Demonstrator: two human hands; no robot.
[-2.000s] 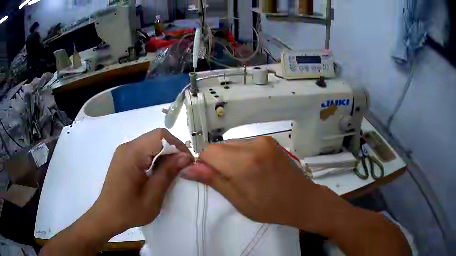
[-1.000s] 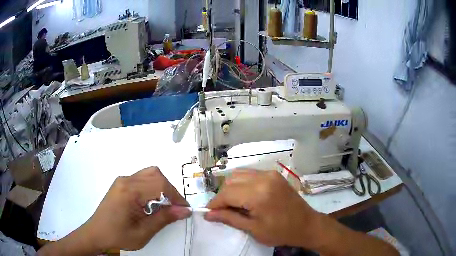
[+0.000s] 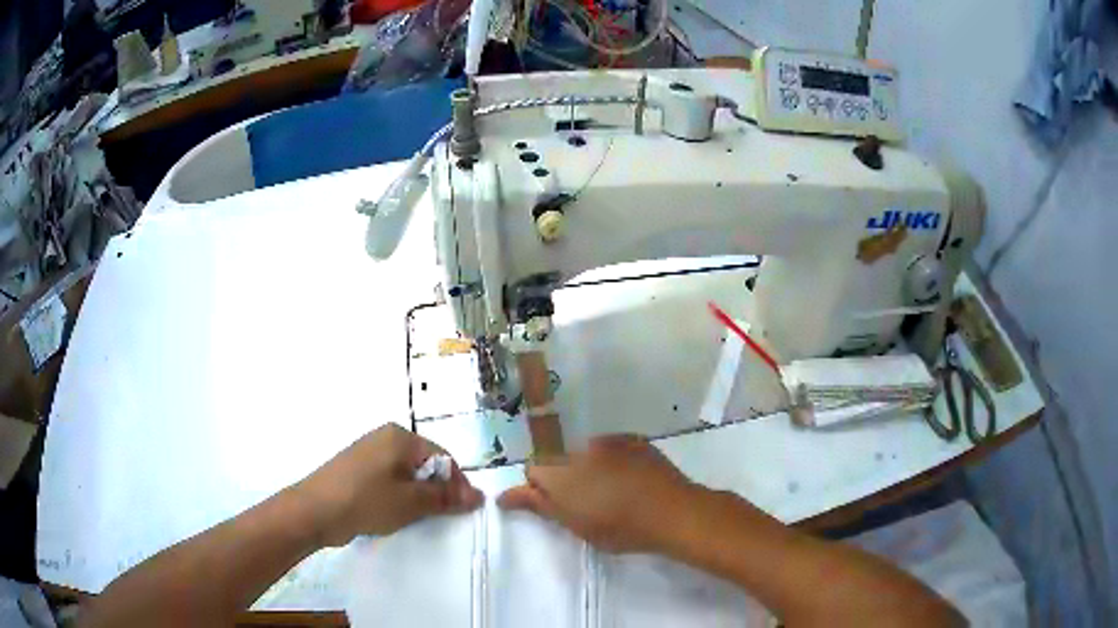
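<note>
My left hand [image 3: 390, 482] and my right hand [image 3: 609, 491] pinch the top edge of a white garment panel [image 3: 535, 584] at the table's front edge, close together. A crumpled white bit shows between my left fingers. The panel hangs toward me with parallel lines running down it. The presser foot and needle [image 3: 493, 372] of the cream sewing machine [image 3: 711, 184] are just beyond my hands; the panel's edge is short of the foot. Tan tape guides [image 3: 539, 411] lie right of the foot.
Right of the bed lie a bundle of cut pieces [image 3: 858, 385], a red stick [image 3: 743, 336], a white strip [image 3: 723, 373] and dark-handled shears [image 3: 961, 395]. The lamp [image 3: 395, 218] hangs left of the machine head. A control panel [image 3: 826, 93] sits on top. Cloth heaps are at far left.
The view has tilted down and come closer to the machine. My hands have lowered from in front of the machine head to the table's front edge, still gripping the panel.
</note>
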